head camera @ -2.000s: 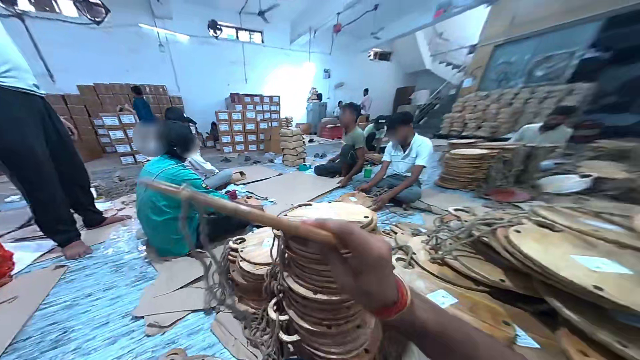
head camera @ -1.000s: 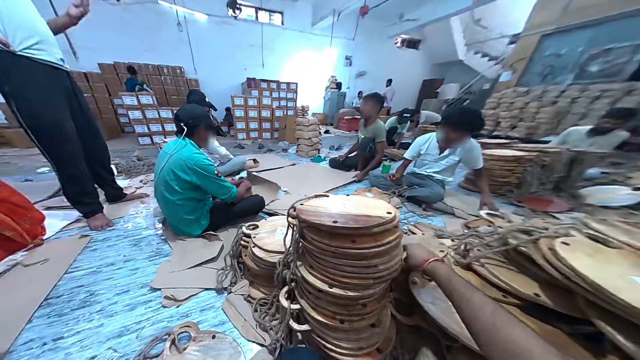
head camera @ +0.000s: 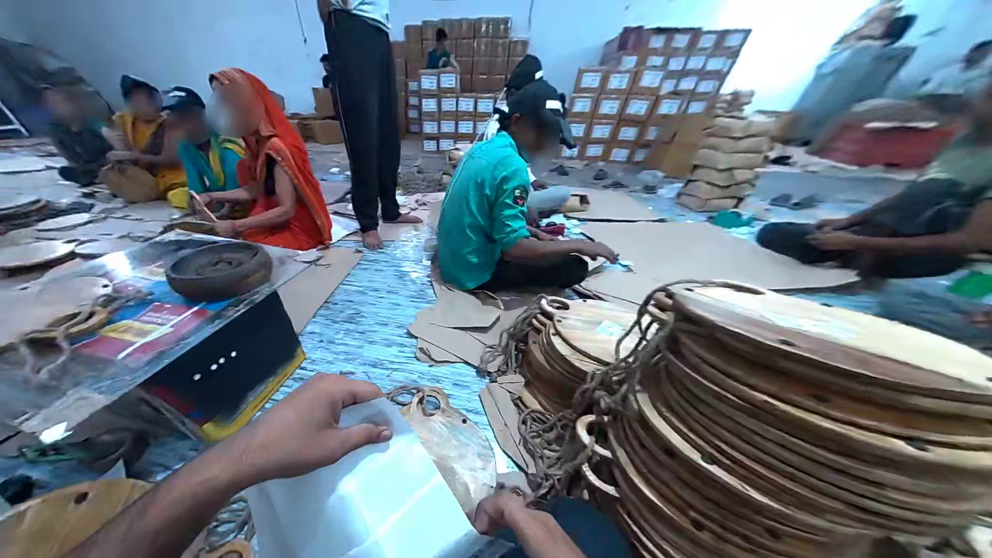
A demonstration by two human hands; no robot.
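My left hand (head camera: 329, 422) pinches the upper edge of a white translucent sheet (head camera: 372, 496) between thumb and fingers. My right hand (head camera: 515, 515), low in the view, grips the sheet's lower right corner. Behind the sheet, a round wooden board with a cut-out handle (head camera: 446, 438) lies on the floor, partly wrapped or glossy; I cannot tell which. To my right rises a tall stack of round wooden boards (head camera: 736, 411), with twisted rope (head camera: 620, 387) hanging along its left side. A shorter stack (head camera: 597, 329) is just behind it.
A low table with a clear cover (head camera: 116, 310) stands at the left, bearing a dark round object (head camera: 219, 271). Flat cardboard sheets (head camera: 721, 248) lie on the floor. A person in a teal shirt (head camera: 484, 209) sits ahead; another stands behind. Stacked cartons (head camera: 643, 93) line the back.
The view has swung left. My right hand, earlier beside the tall stack, is now at the white sheet. My left hand has come into view holding that sheet.
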